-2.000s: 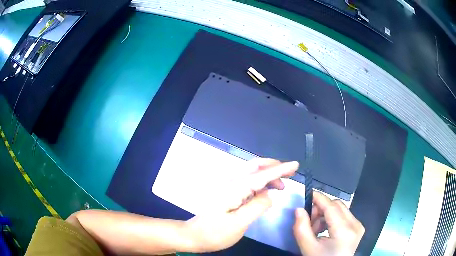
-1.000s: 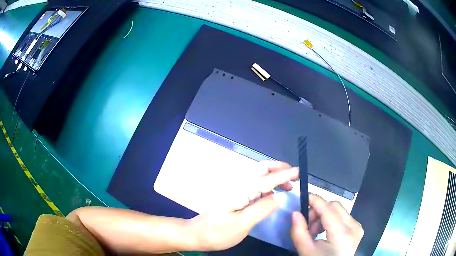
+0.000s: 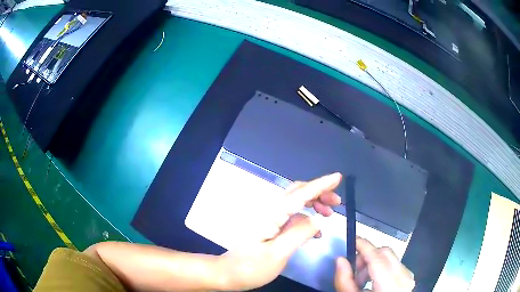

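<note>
The cover panel assembly (image 3: pixel 268 128) lies on a black foam pad (image 3: pixel 177 154), dark-grey half away from me, silver half near me. The seam channel (image 3: pixel 256 170) runs between the halves. My right hand (image 3: pixel 373 268) pinches the lower end of a black adhesive strip (image 3: pixel 350 219), which stands up over the panel's right part. My left hand (image 3: pixel 285 228) is over the silver half, fingers apart and holding nothing, fingertips just left of the strip. A display cable (image 3: pixel 309 96) and an antenna wire (image 3: pixel 393 97) extend past the panel's dark edge.
A long pale metal rail (image 3: pixel 273 25) curves behind the pad. A neighbouring open unit (image 3: pixel 65 45) lies on black pads at the far left. A release liner sheet (image 3: pixel 490 239) with black strips is at the right edge. More dark units (image 3: pixel 422 34) are beyond the rail.
The view has shifted, so the panel and pad sit slightly lower and further right. My left fingers have spread and lifted slightly. The strip's striped face shows less, and my right hand still holds it.
</note>
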